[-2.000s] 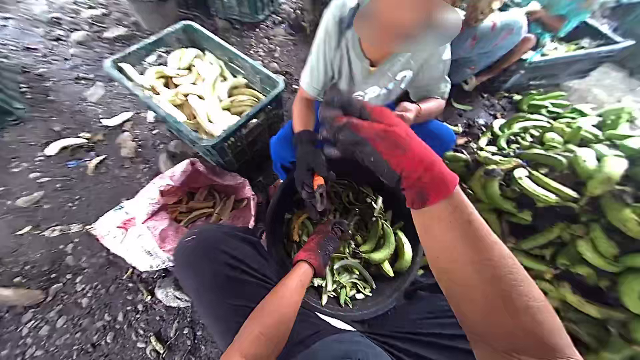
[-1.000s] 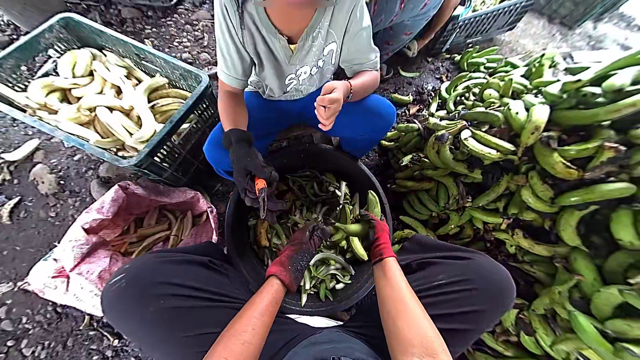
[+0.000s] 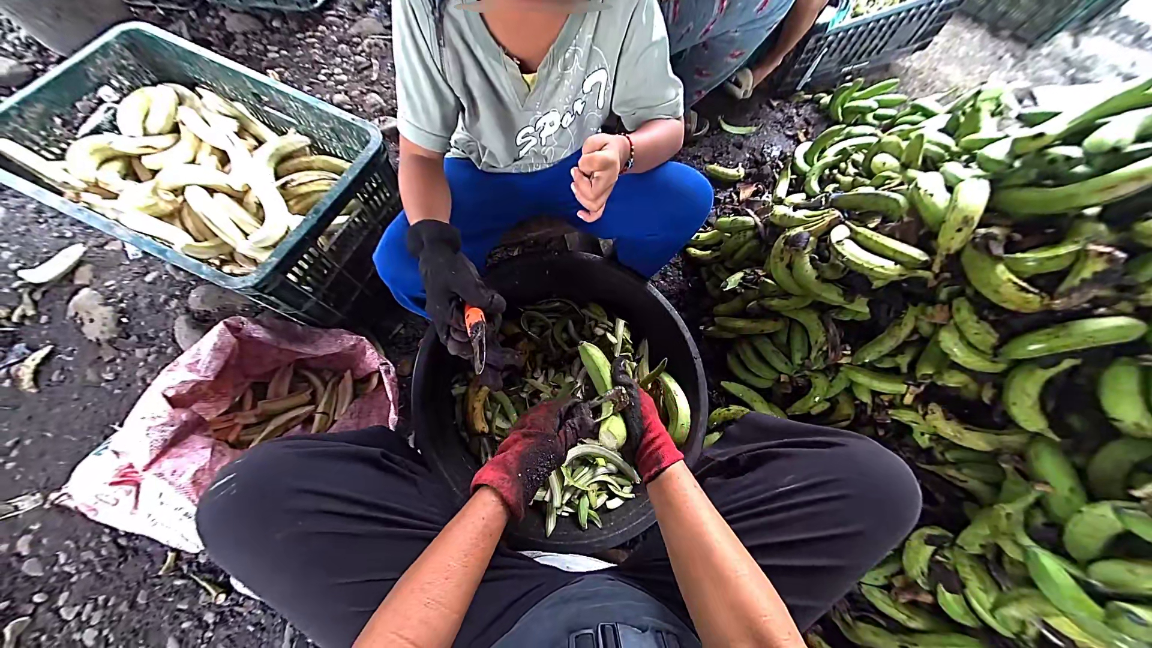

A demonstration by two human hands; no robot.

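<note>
Both my hands, in dirty red and black work gloves, are over a round black tub (image 3: 691, 360) between my knees. My right hand (image 3: 646, 423) grips a green plantain (image 3: 597, 371) that points away from me. Close on its left, my left hand (image 3: 540, 445) has its fingers curled at the plantain's near part; whether it holds a tool is hidden. Green peel strips (image 3: 585, 490) and more plantains (image 3: 673, 407) lie in the tub. Across from me, a person's black-gloved hand (image 3: 454, 288) holds an orange-handled blade (image 3: 476, 337) over the tub's rim.
A green plastic crate (image 3: 360, 135) of peeled plantains stands at the left. Below it, a pink woven sack (image 3: 180, 423) holds brownish peels. Unpeeled green plantains (image 3: 891, 342) are heaped on the right. The person (image 3: 549, 99) sits close opposite; another person (image 3: 729, 36) and a dark crate (image 3: 873, 40) are behind.
My right hand was raised well above the tub two seconds ago; it is now down in it, holding a plantain. The view has shifted. The other person's bare hand remains raised near the knee.
</note>
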